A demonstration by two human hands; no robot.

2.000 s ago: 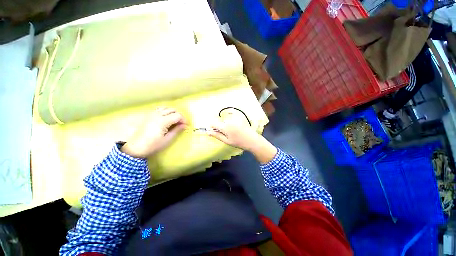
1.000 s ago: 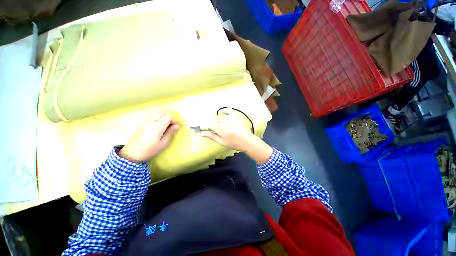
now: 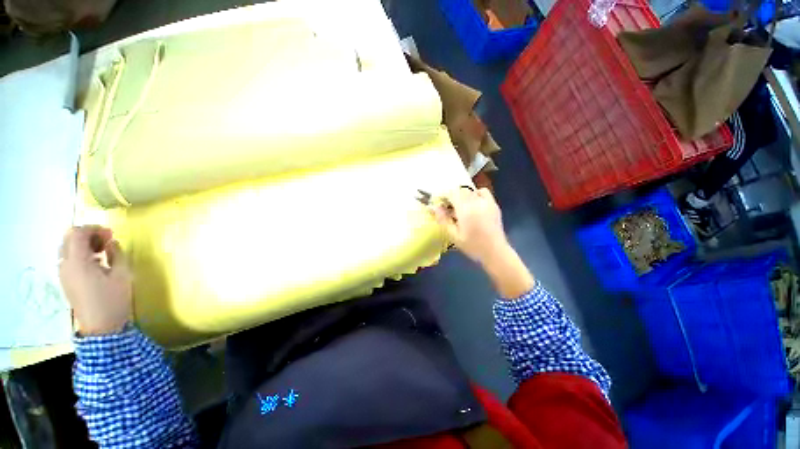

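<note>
A yellow fabric piece [image 3: 289, 254], partly washed out to white, lies across the table front with a jagged lower right edge. A thick fold of yellow fabric [image 3: 263, 114] lies behind it. My left hand [image 3: 96, 281] is at the fabric's left end, fingers curled; whether it pinches the edge is unclear. My right hand [image 3: 478, 224] is at the right end, closed around small thread snips [image 3: 424, 197], blades pointing left. Whether its fingers also pinch fabric is unclear.
A pale sheet [image 3: 35, 193] lies at the left. Brown pieces [image 3: 456, 101] hang at the table's right edge. A red crate [image 3: 588, 105] with brown material, blue bins [image 3: 710, 324] and part of a person's leg [image 3: 732, 158] are at the right.
My hands have moved apart from the fabric's middle, the left to the left end and the right, still with the snips, to the right end. The near fabric now looks smoother and bulges at its left.
</note>
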